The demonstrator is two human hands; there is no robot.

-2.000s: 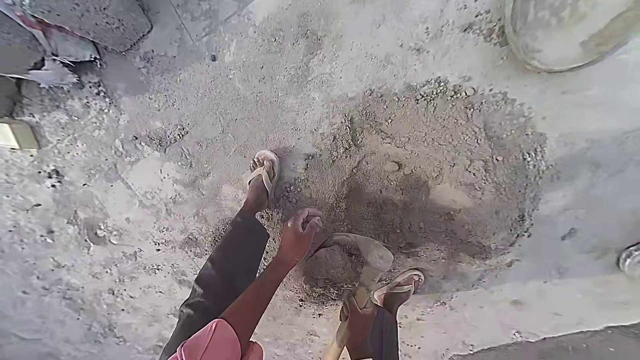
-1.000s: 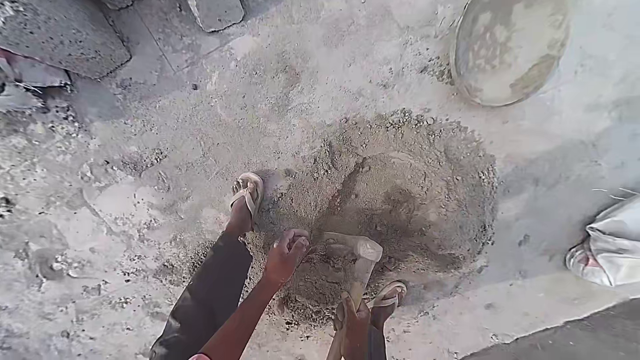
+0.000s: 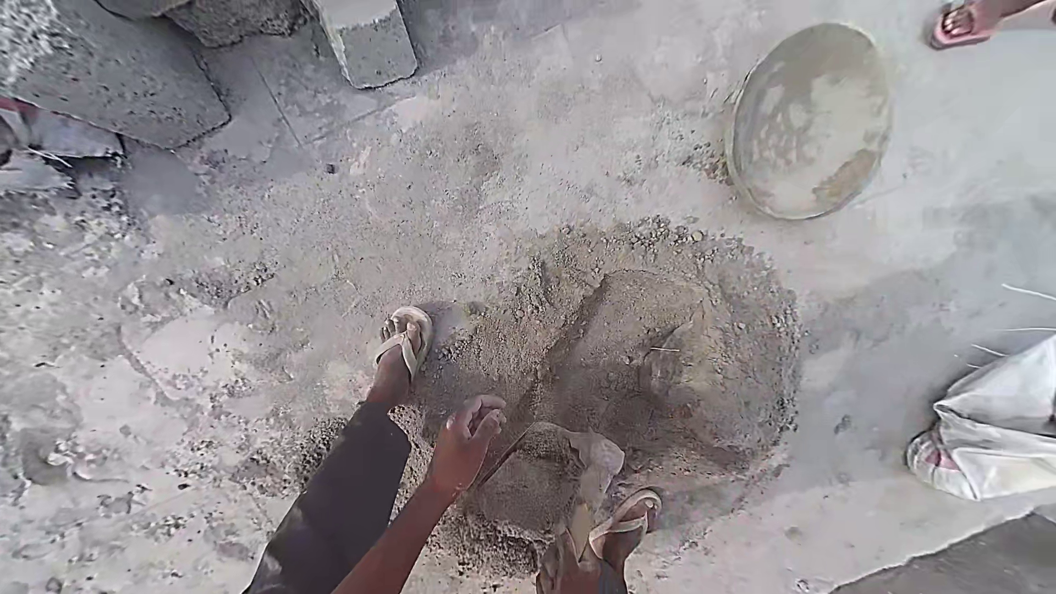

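My left hand (image 3: 469, 444) is held with its fingers curled and nothing visible in it, just left of a hoe's blade. Near the bottom edge, my right hand (image 3: 571, 569) grips the handle of the hoe (image 3: 601, 462), close to the metal socket. Grey-brown sandy mix (image 3: 532, 487) lies at the blade, between my two feet in light flip-flops. Beyond the hoe spreads a wide low heap of sandy mix (image 3: 652, 346) with coarser bits along its far rim and a hollow in its middle. The lower part of the handle is hidden by my hand and the frame edge.
A round, shallow metal pan (image 3: 813, 124) with dried residue lies beyond the heap. Concrete blocks (image 3: 371, 41) and rubble (image 3: 115, 74) stand at the upper left. A whitish sack (image 3: 1002, 421) is at the right. Another person's foot in a pink sandal (image 3: 961, 25) shows at the upper right.
The view has shifted, bringing the whole pan, the sack and another person's foot into sight. The hoe's blade has turned or moved slightly near my feet; my right hand stays on its handle.
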